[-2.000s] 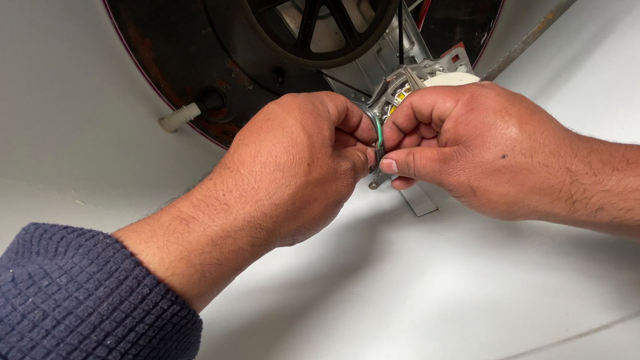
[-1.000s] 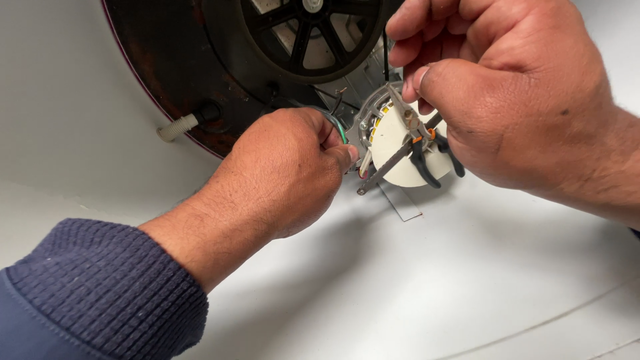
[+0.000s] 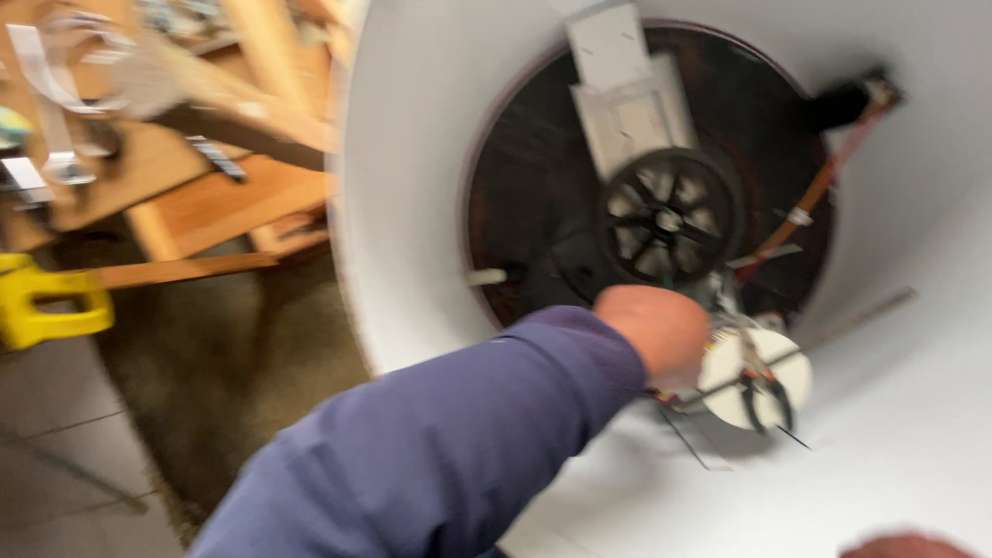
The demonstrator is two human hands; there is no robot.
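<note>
My left hand (image 3: pixel 657 329) reaches to the left edge of a round cream disc (image 3: pixel 717 399) below a black spoked pulley (image 3: pixel 670 221). Its fingers are hidden behind its back, so what they hold does not show. Small pliers with black handles (image 3: pixel 763 399) rest across the disc, beside a dark metal bar. Wires and metal parts lie between disc and pulley. At the bottom right edge only a blurred part of my right hand (image 3: pixel 903 546) shows, away from the parts. The pulley stands before a dark round drum base (image 3: pixel 535 170) inside a white cylindrical housing (image 3: pixel 415 170).
A wooden workbench (image 3: pixel 232 205) with a marker (image 3: pixel 215 157) and loose items stands at the upper left. A yellow tool handle (image 3: pixel 54 302) is at the far left. A thin rod (image 3: pixel 860 318) slants up right of the disc. An orange-brown strip (image 3: pixel 814 190) runs up the drum's right side.
My right hand has moved away from the disc and pliers to the bottom right. My left hand stays near the disc. The view has swung widely, bringing in the bench.
</note>
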